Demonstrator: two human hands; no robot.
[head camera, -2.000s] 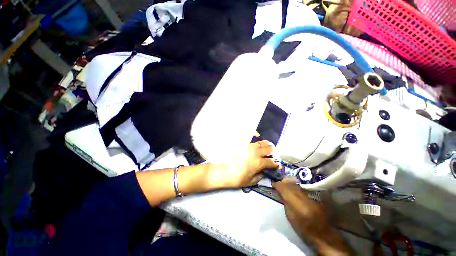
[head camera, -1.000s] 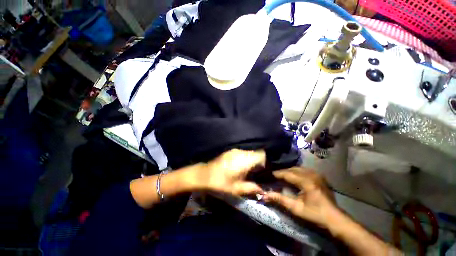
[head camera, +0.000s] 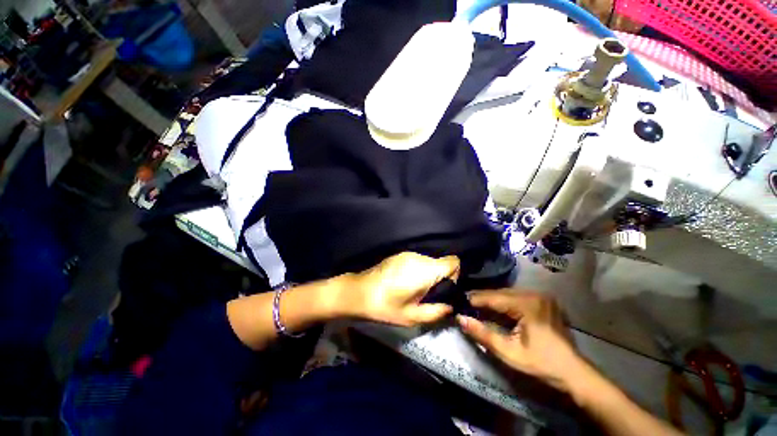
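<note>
The black garment fabric (head camera: 366, 187) lies bunched on the white machine table, left of the needle area. White contrast panels (head camera: 243, 136) join it at the left. My left hand (head camera: 405, 289) pinches a folded black edge between thumb and fingers near the table's front edge. My right hand (head camera: 520, 332) holds the same edge just right of it, thumb and fingers nearly touching my left fingertips. The presser foot area (head camera: 515, 234) is beyond my hands; the needle itself cannot be made out.
The machine lamp (head camera: 422, 85) hangs over the cloth on a blue gooseneck. The sewing machine head (head camera: 630, 196) stands at right. Red-handled scissors (head camera: 716, 383) lie at lower right. A pink-red basket (head camera: 707, 38) is behind the machine, and a blue basket (head camera: 94, 392) at lower left.
From two seconds ago, both hands have moved from the presser foot towards the table's front edge, and the black cloth has come forward. Since one second ago, the fingers have shifted slightly on the edge.
</note>
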